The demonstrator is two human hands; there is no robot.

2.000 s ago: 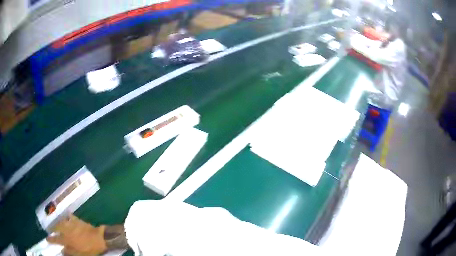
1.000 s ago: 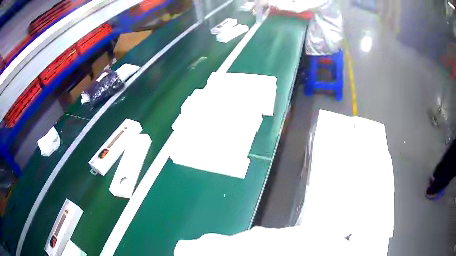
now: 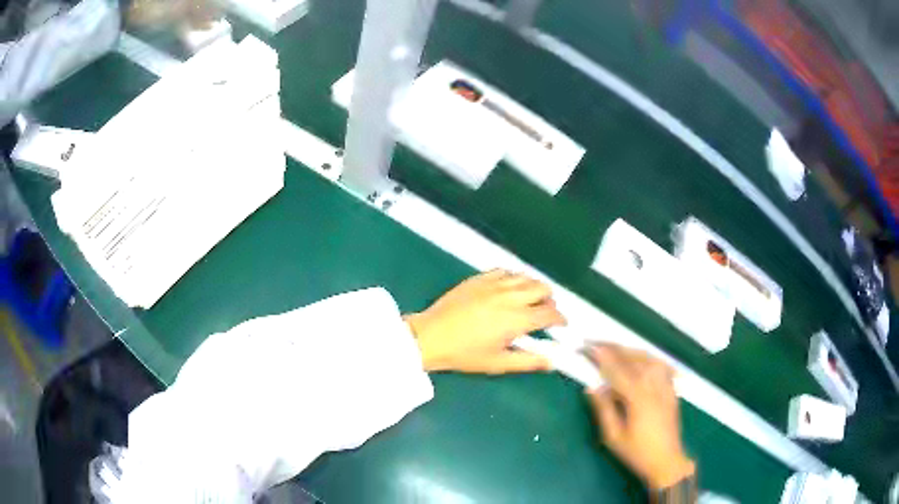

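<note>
My left hand [image 3: 488, 323] and my right hand [image 3: 641, 409] are over the green workbench [image 3: 493, 423], close to the pale rail. Both hold a slim white folded paper piece [image 3: 564, 358], my left hand at its left end and my right at its right end. My right hand is slightly blurred. The fingers partly hide the piece, so its exact shape cannot be told. Beyond the rail, a plain white box base [image 3: 665, 285] lies beside a watch-printed lid [image 3: 734, 271].
A metal post [image 3: 380, 94] rises from the rail [image 3: 444, 228]. Another printed lid [image 3: 522, 133] and white base lie behind it. A large layered stack of white inserts [image 3: 182, 172] lies left. Small boxes [image 3: 816, 418] and white paper [image 3: 820, 488] are at right.
The view has swung round to another part of the bench. Two seconds ago one hand was at a printed box at lower left; now both hands are together on a slim white piece.
</note>
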